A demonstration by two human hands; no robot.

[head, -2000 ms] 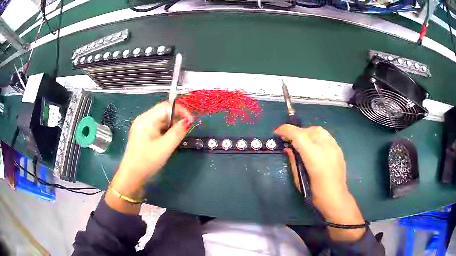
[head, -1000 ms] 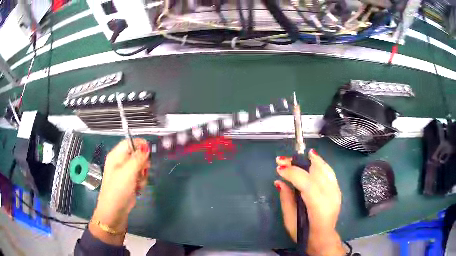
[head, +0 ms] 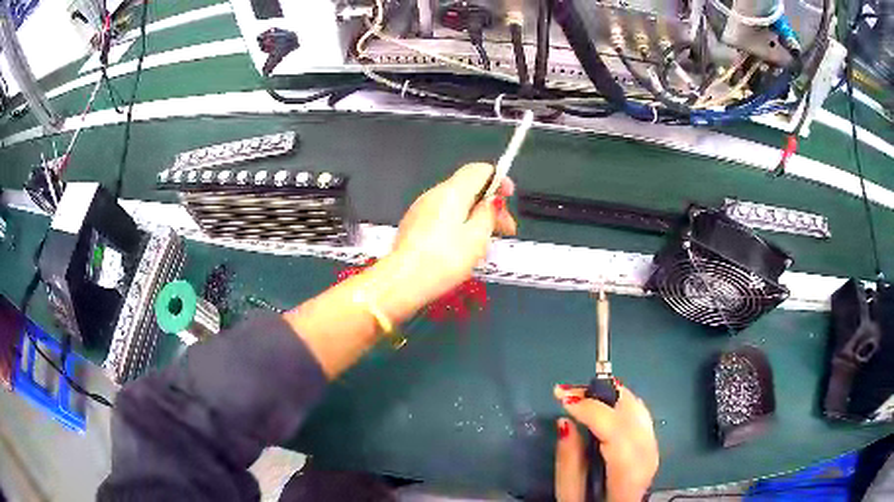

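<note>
My left hand (head: 453, 224) reaches to the back of the bench and holds the tweezers (head: 512, 152), wide end up. A black LED bar housing (head: 603, 212) lies right of its fingertips, behind the pale strip, with no discs visible on it; whether the fingers touch it I cannot tell. My right hand (head: 620, 439), partly cut off by the bottom edge, holds the soldering iron (head: 603, 338) upright, tip at the strip's front edge. The red wires (head: 458, 299) lie partly hidden under my left forearm.
Back left, stacked bars (head: 270, 214) with a row of discs. Left, a solder spool (head: 177, 307), grey bars (head: 144, 306) and a black box-shaped device (head: 83, 260). Right, a round-guarded fan (head: 720, 279), a grey bar (head: 776, 218) and a scoop-shaped holder (head: 742, 397). Cables (head: 588, 88) run behind.
My left hand has moved right and back from the left side with the tweezers. The black bar, earlier at that hand, now lies at the back near the fan. My right hand sits lower in view.
</note>
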